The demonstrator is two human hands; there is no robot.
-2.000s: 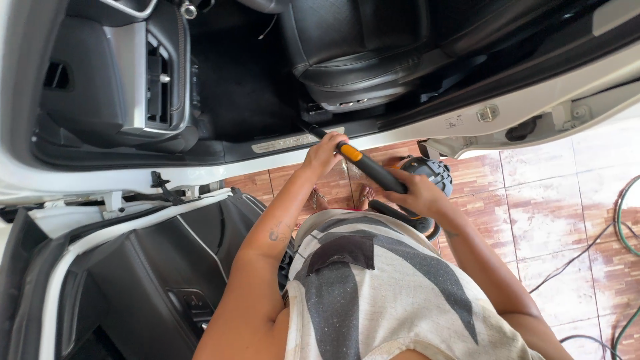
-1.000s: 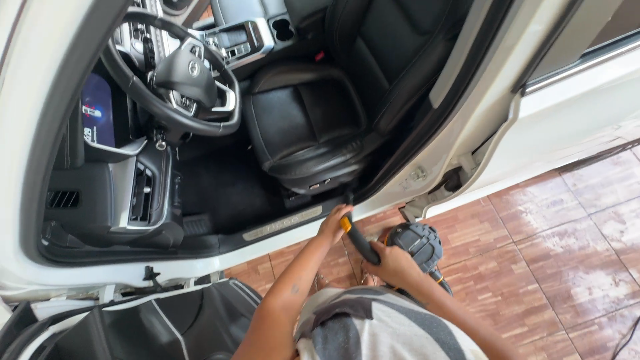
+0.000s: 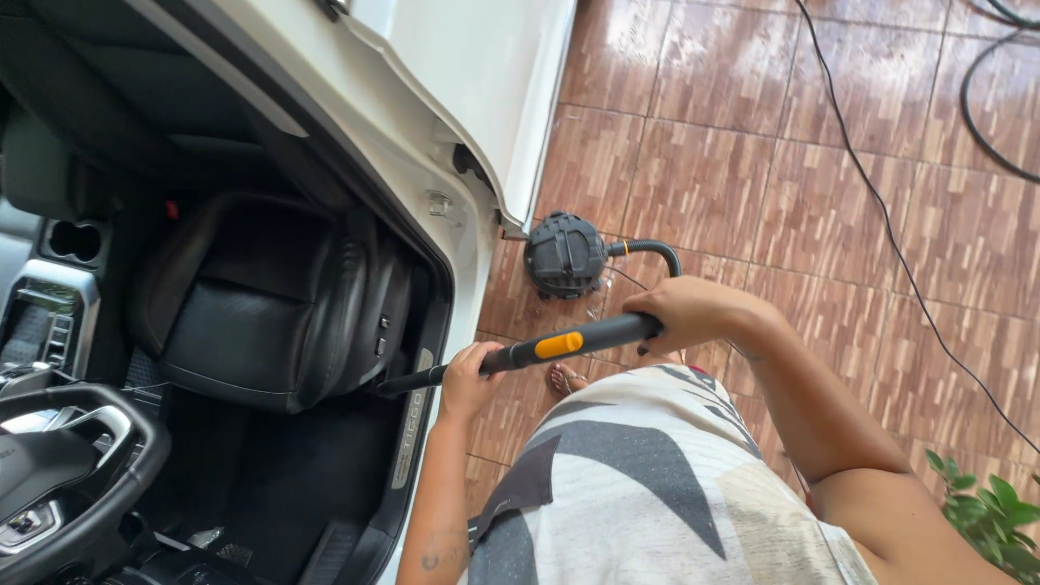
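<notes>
A black vacuum cleaner wand with an orange grip piece [image 3: 559, 344] runs from beside my body into the car's doorway. My left hand [image 3: 471, 380] is wrapped around its thinner front part, over the door sill. Around the thick rear end closes my right hand [image 3: 681, 313], close to where the hose comes up. The wand's narrow nozzle [image 3: 406, 382] points at the lower side of the black leather front seat [image 3: 244, 309]; its very tip is dark and hard to make out. Behind the wand, the round black vacuum canister [image 3: 566, 254] stands on the tiles, its ribbed hose [image 3: 650, 246] curving toward my right hand.
The metal sill plate [image 3: 413, 422] edges the dark footwell, with the steering wheel [image 3: 150, 431] at lower left. A white rear door [image 3: 487, 89] adjoins the pillar above. A thin black cable [image 3: 873, 195] and a dark hose [image 3: 967, 106] lie on the tiled floor. A leafy plant [image 3: 991, 508] stands at lower right.
The view has swung toward the rear of the car and the tiled floor. Both hands hold the wand in all three frames.
</notes>
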